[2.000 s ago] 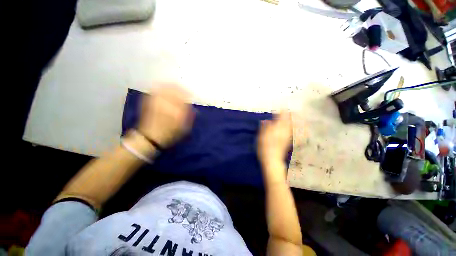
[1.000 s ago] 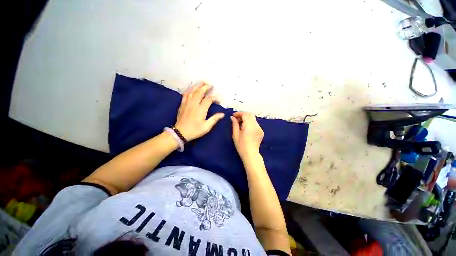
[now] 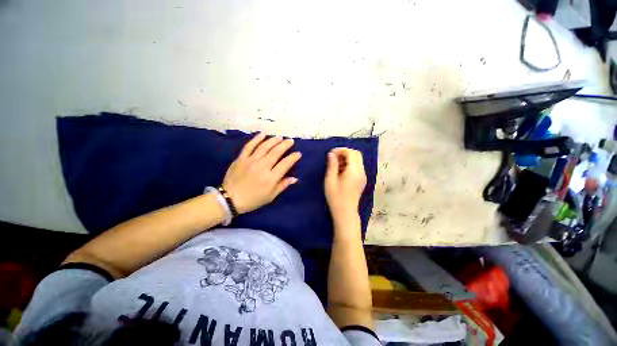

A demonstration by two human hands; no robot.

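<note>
A navy blue cloth piece [image 3: 149, 165] lies spread along the table's near edge, its upper edge frayed with loose threads [image 3: 362, 132] near the right corner. My left hand [image 3: 258, 174] lies flat on the cloth, fingers apart and pointing up and right, near the middle of the upper edge. My right hand [image 3: 346, 177] is over the cloth's right end, fingers curled with thumb and fingertips close together. Whether it pinches a needle, pin or thread is too small to tell.
The white, lint-strewn table [image 3: 223, 54] extends beyond the cloth. A dark steam iron [image 3: 507, 118] stands at right, beside a dark tool holder [image 3: 528, 196] with small coloured items. A cord loop [image 3: 540, 44] lies at upper right. Bags and a red item [image 3: 490, 287] are below the table edge.
The cloth now reaches further left in view. My left hand remains flat on it. My right hand has moved from the middle of the upper edge towards the right end.
</note>
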